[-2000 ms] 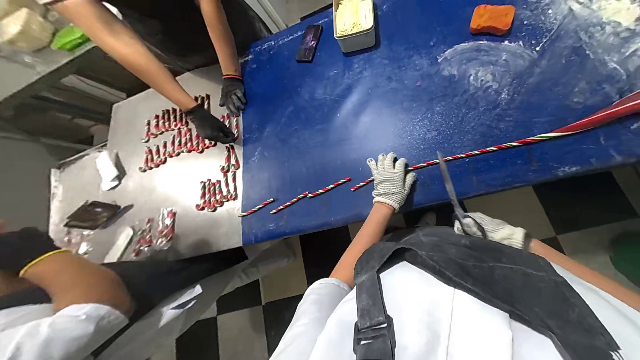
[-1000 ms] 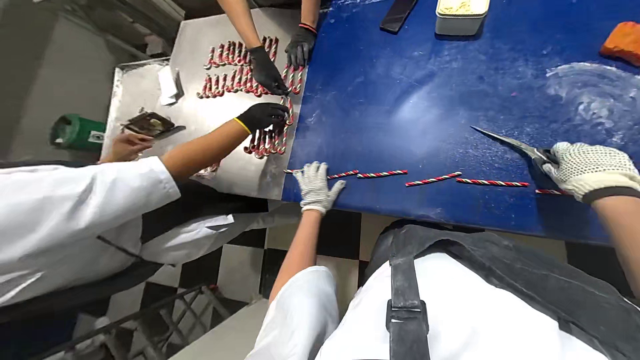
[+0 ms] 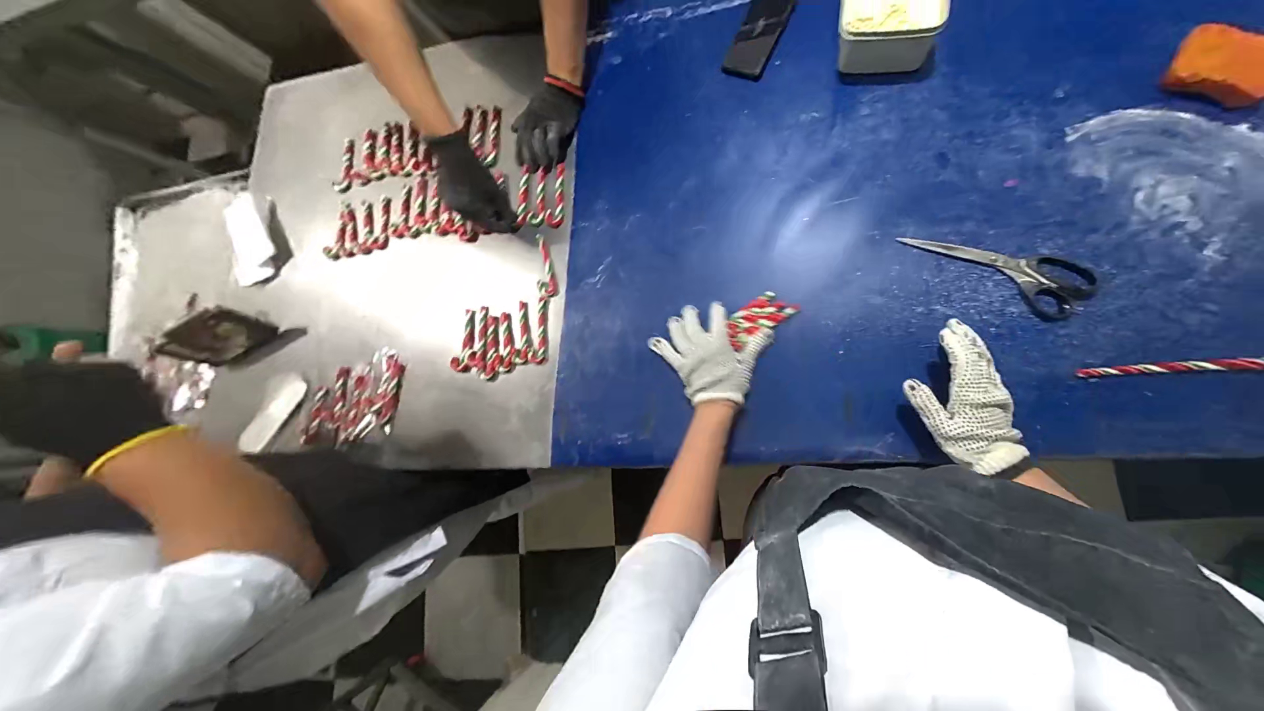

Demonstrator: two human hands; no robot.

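Observation:
My left hand (image 3: 713, 357), in a white knitted glove, lies spread on the blue table (image 3: 671, 237), its thumb side touching a small bunch of red, white and green striped candy sticks (image 3: 758, 319). To the right, my right hand (image 3: 968, 403), in a dotted white glove, rests near the table's front edge with thumb and fingers apart, holding nothing. Scissors (image 3: 1027, 272) with black handles lie above it, their blades pointing left. A striped candy rope (image 3: 1170, 367) extends out of view at the right.
Co-workers' black-gloved hands (image 3: 472, 186) handle rows of candy canes (image 3: 395, 222) on the metal table (image 3: 425, 286) at left. More canes, some wrapped (image 3: 355, 397), lie nearer. A tub of pale powder (image 3: 892, 35), a dark phone-like object (image 3: 758, 38) and an orange block (image 3: 1217, 65) are farther back.
My right hand has let go of the scissors, which now lie on the table. The cut candy sticks, earlier in a spread line, are bunched beside my left hand.

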